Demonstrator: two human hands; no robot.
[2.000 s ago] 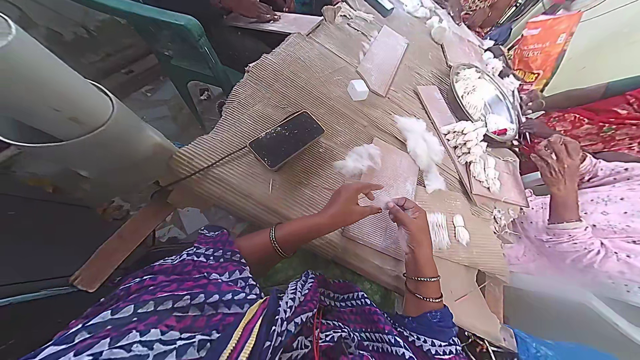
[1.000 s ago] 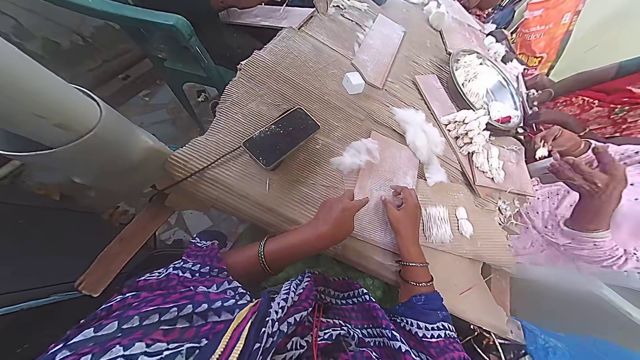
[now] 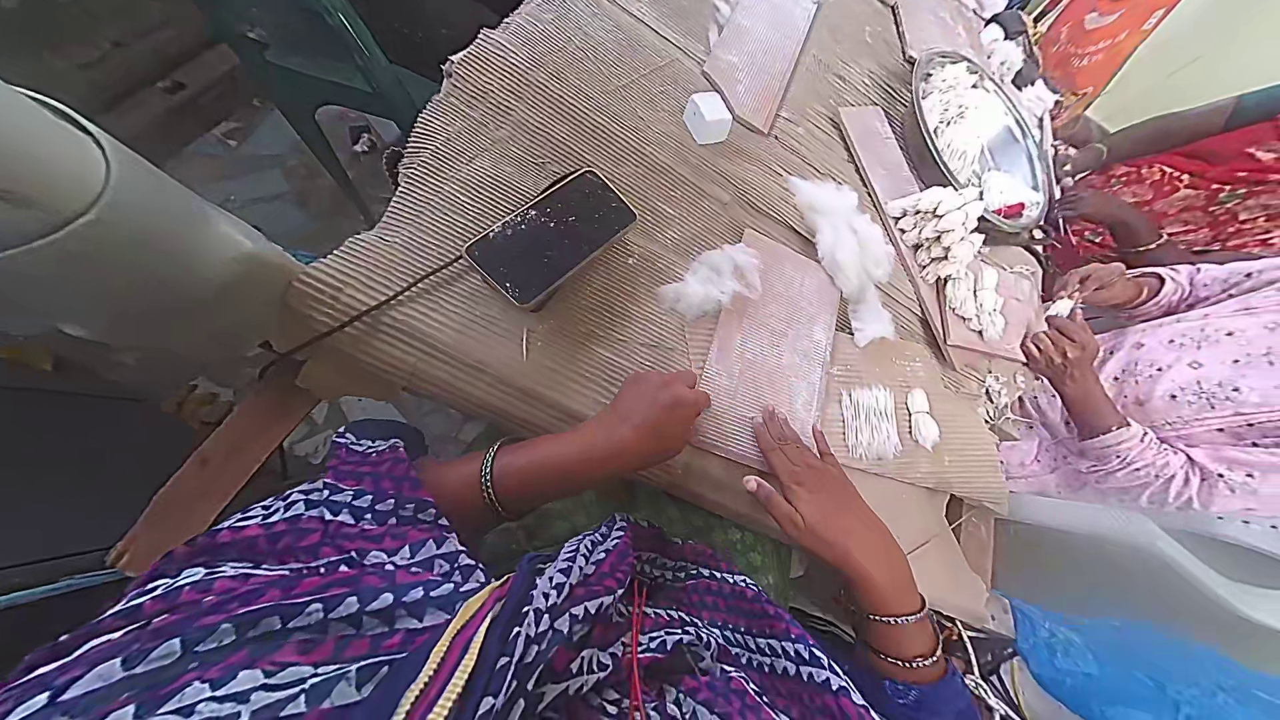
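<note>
My left hand [image 3: 655, 415] is curled at the left edge of a ribbed board [image 3: 775, 340]; whether it holds anything cannot be told. Flat on the board's near right part lies my right hand [image 3: 800, 475], its fingers apart. A small cotton tuft [image 3: 712, 282] rests over the board's far left corner, and a longer cotton piece [image 3: 845, 240] lies off its right side. To the right of the board, a row of thin white cotton wicks [image 3: 870, 422] and a tied white bundle [image 3: 922, 418] lie on a piece of corrugated cardboard [image 3: 960, 470].
A phone [image 3: 550, 237] with a cable lies on the corrugated cardboard cover [image 3: 480, 130]. Beyond are a white block [image 3: 708, 118], another board [image 3: 762, 60] and a metal tray [image 3: 925, 120] of cotton. Cotton bundles [image 3: 940, 230] sit beside it. A co-worker's hands [image 3: 1070, 340] hold cotton at the right.
My hands have moved apart; earlier they were close together over the board. My right hand has opened and now lies flat on it. The view has moved nearer the table.
</note>
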